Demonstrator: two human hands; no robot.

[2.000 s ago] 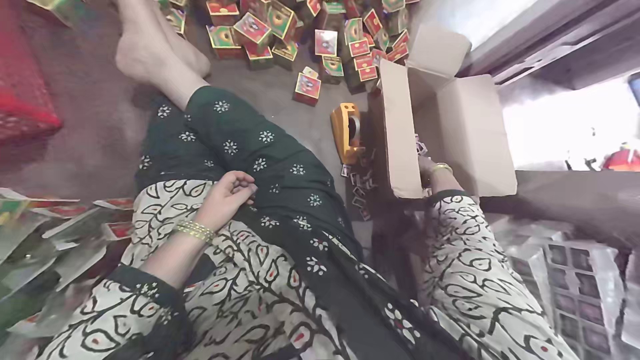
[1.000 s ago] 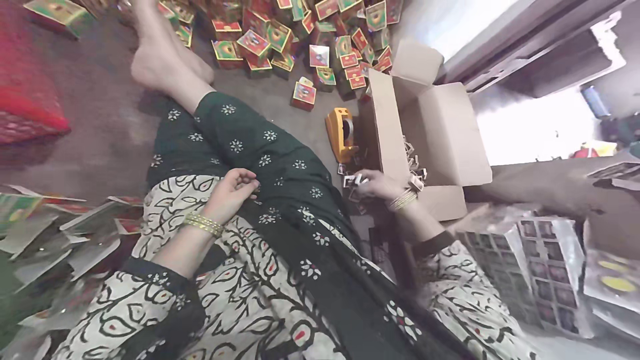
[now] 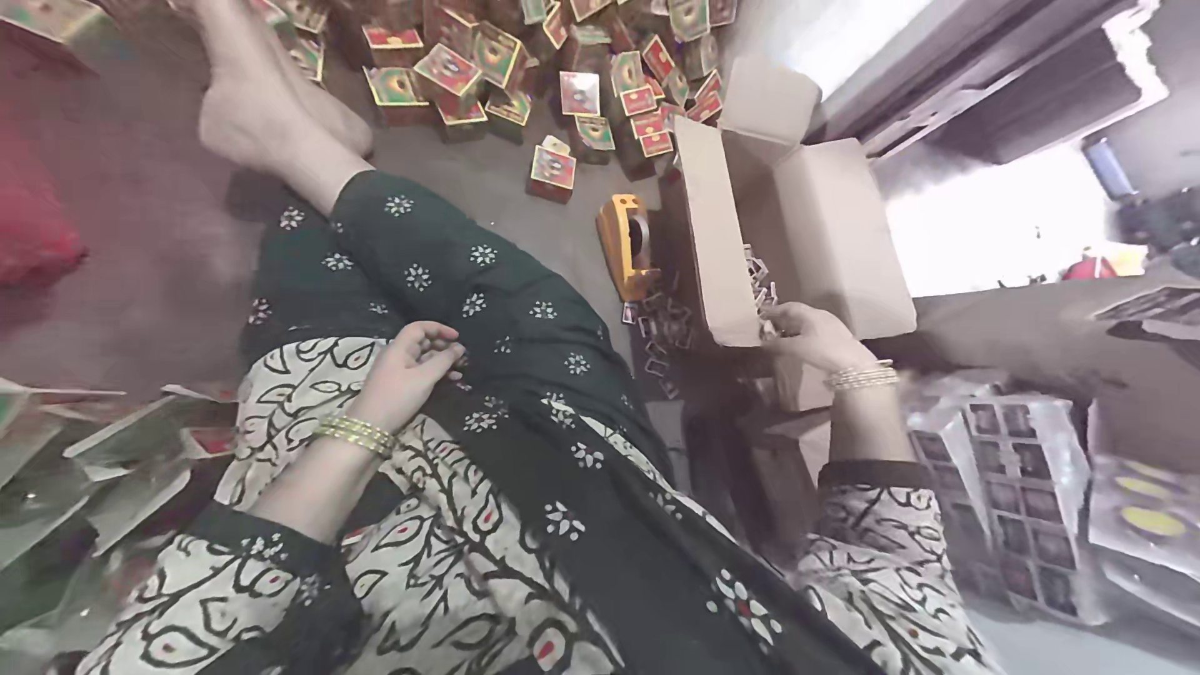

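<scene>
My left hand (image 3: 419,364) rests on my lap over the dark green trousers, its fingers loosely curled; whether anything small is inside cannot be told. At the near edge of an open cardboard box (image 3: 720,234) is my right hand (image 3: 814,336), its fingertips against small pale pieces (image 3: 761,291) that lie along the inside of the flap. Whether it grips one of them is unclear. Left of the box a yellow tape dispenser (image 3: 621,246) stands on the floor, with several small framed pieces (image 3: 664,323) scattered just below it.
Many small printed boxes (image 3: 553,169) in red, green and yellow lie on the floor beyond my feet. Clear plastic packets (image 3: 122,450) are piled at the left, below a red item (image 3: 33,206). Plastic-wrapped trays (image 3: 1027,497) stand at the right.
My right hand was inside the box, then came out left of it holding a small pale piece beside my leg; now it is back at the box. My left hand has stayed on my lap.
</scene>
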